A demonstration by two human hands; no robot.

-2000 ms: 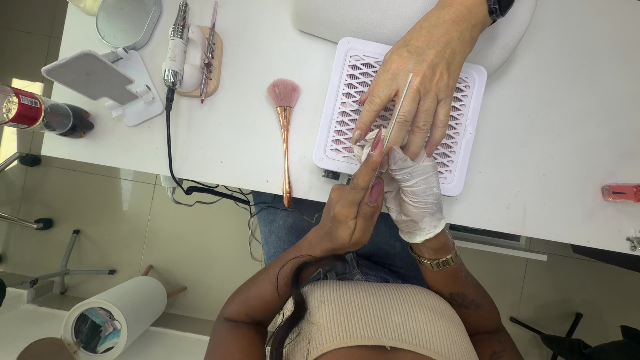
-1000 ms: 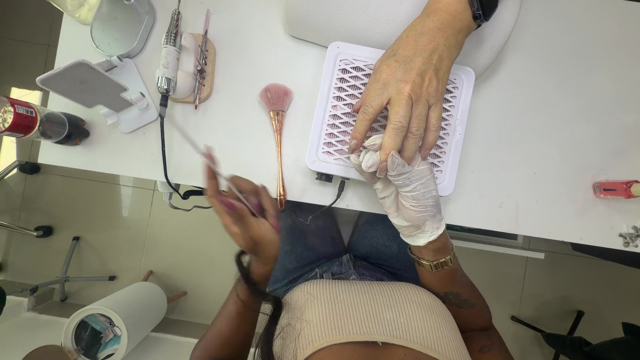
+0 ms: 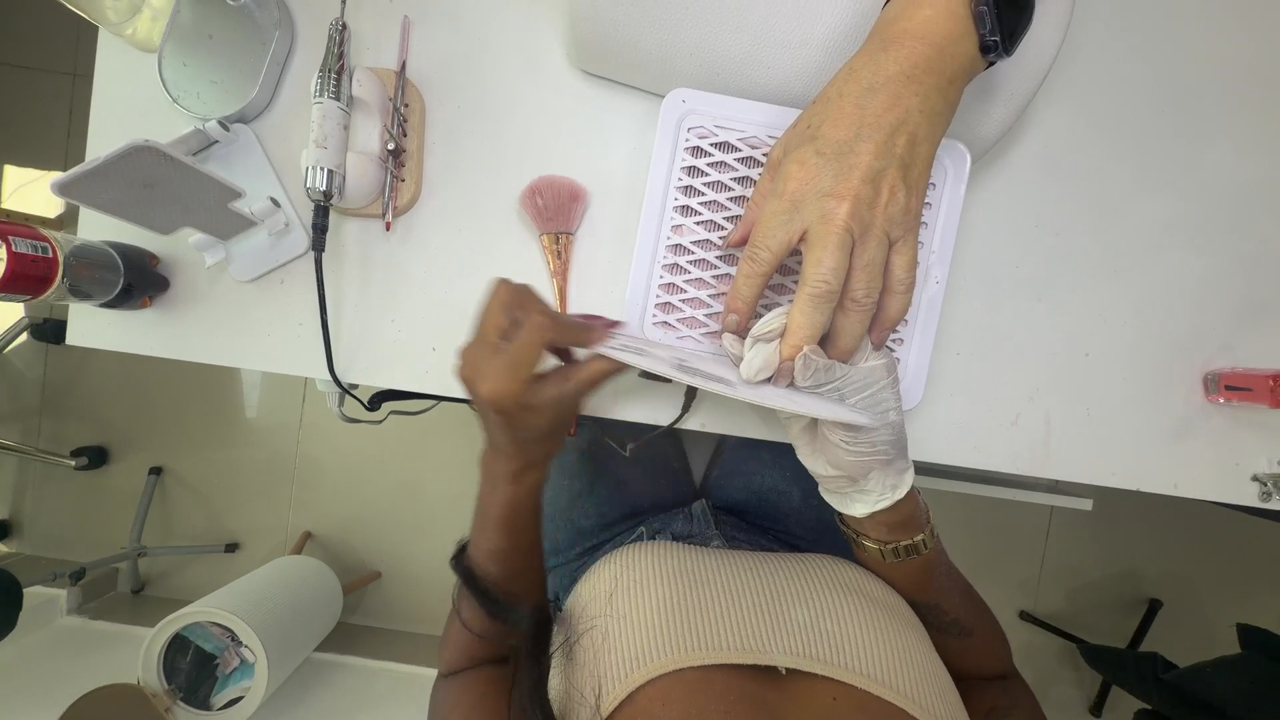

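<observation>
My left hand, bare and blurred, is shut on one end of a long white nail file. The file slants down to the right, its far end in front of my right hand, which wears a white glove. Those gloved fingers hold a fingertip of another person's hand, partly hidden. That hand lies palm down over a white nail dust collector with a diamond-pattern grille. Left of the collector is a pink makeup brush with a copper-coloured handle, its lower part behind my left hand.
An electric nail drill rests in a holder beside metal tools on a wooden base. Further left are a folding white stand, a round-cornered mirror and a bottle. A red polish bottle lies at the right edge.
My left hand swung away left with the file, then came back right toward the held finger. The gloved right hand has stayed at the other person's fingers.
</observation>
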